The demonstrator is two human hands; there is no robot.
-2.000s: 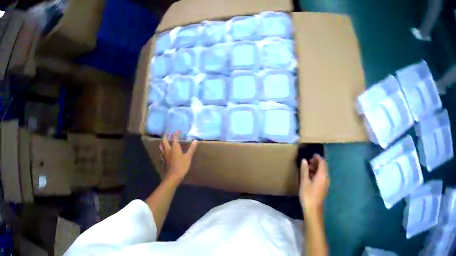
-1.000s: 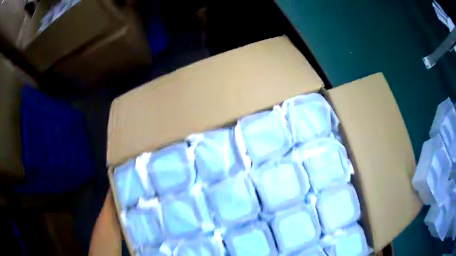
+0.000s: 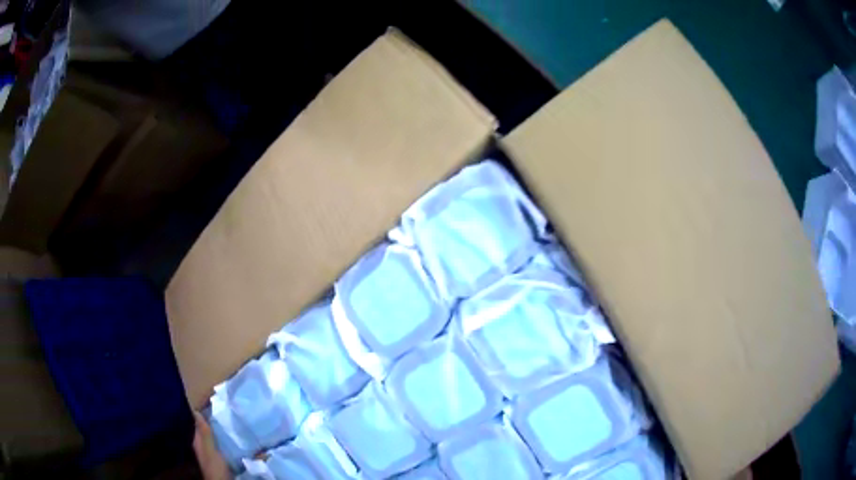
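Note:
A large open brown carton (image 3: 328, 202) fills the middle and bottom of the view, turned at an angle. Two wide flaps stand folded outward, one at upper left and one at right (image 3: 676, 253). Rows of wrapped units (image 3: 389, 298) with pale blue-white faces and crinkled white film sit inside. The carton's near side is cut off by the bottom edge. A small part of my left hand (image 3: 211, 455) shows against the carton's left side; its fingers are mostly hidden. My right hand cannot be made out.
A green-topped bench (image 3: 554, 37) runs behind and right of the carton. White blister trays (image 3: 835, 230) lie on it at the right edge. A blue crate or panel (image 3: 103, 361) is at lower left. Other brown cartons (image 3: 56, 178) stand at upper left.
The carton has turned counterclockwise in view and appears closer. The bench trays have moved toward the right edge. My right hand, seen beside the carton two seconds ago, has left the view.

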